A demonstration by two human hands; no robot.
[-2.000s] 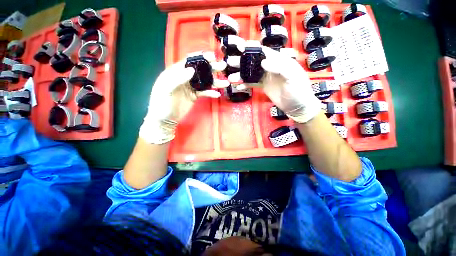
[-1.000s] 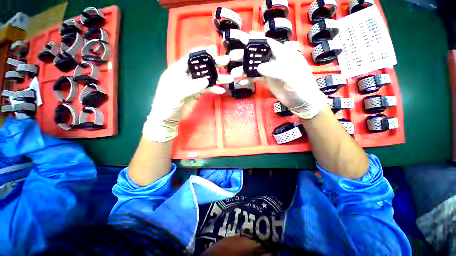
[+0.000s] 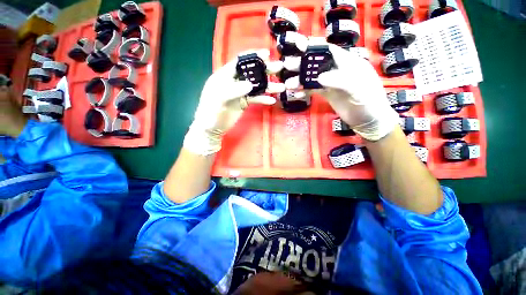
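Observation:
My left hand [image 3: 222, 106], in a thin white glove, holds a black smartwatch [image 3: 251, 73] upright with its face toward me. My right hand [image 3: 354, 92], also in a white glove, holds a second black smartwatch [image 3: 315, 66] beside it. Both screens are lit with a list of small white icons and text on black. The thumbs lie at the lower part of the screens. The side buttons and most of both straps are hidden by the fingers. Both watches are above a red-orange compartment tray [image 3: 240, 164].
Several watches with perforated white bands lie in the tray pockets. A printed paper sheet [image 3: 445, 55] lies on the tray's right side. At left is another red-orange watch tray [image 3: 149, 86] and a person's blue sleeve [image 3: 75, 167]. The bench top [image 3: 183, 75] is dark green.
Both watch screens were dark two seconds ago and now show white icons and text. The whole view has shifted, so trays and hands appear further right. Both hands keep their hold.

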